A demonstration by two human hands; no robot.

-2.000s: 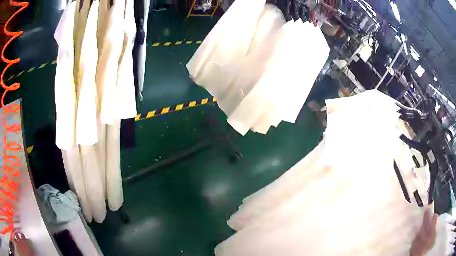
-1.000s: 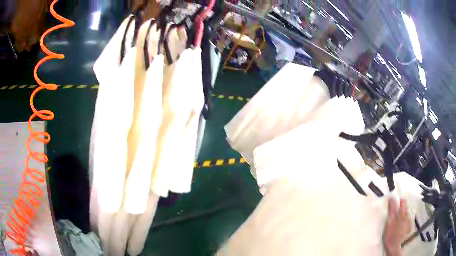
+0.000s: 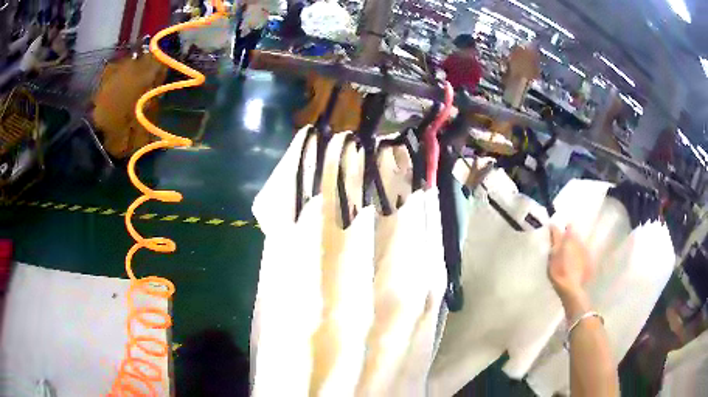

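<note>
An off-white garment (image 3: 497, 287) with a dark neck band hangs right of centre, its lower part cut off or overlapped by other garments. My right hand (image 3: 570, 260), with a bracelet at the wrist, holds it at the upper edge by the neckline and a black hanger (image 3: 543, 182). The exact finger grip is blurred. My left hand is not in view.
Off-white garments (image 3: 349, 287) hang close on the left, with a red hanger (image 3: 439, 132) among them. More garments (image 3: 629, 264) hang right. A metal rail (image 3: 334, 68) crosses behind. An orange coiled hose (image 3: 151, 194) hangs over a pale table (image 3: 70, 326). People stand far back.
The view has swung up and left. The garment in my right hand has come from the lower right to beside the left row of garments. My left hand, earlier at the lower left, is gone from view.
</note>
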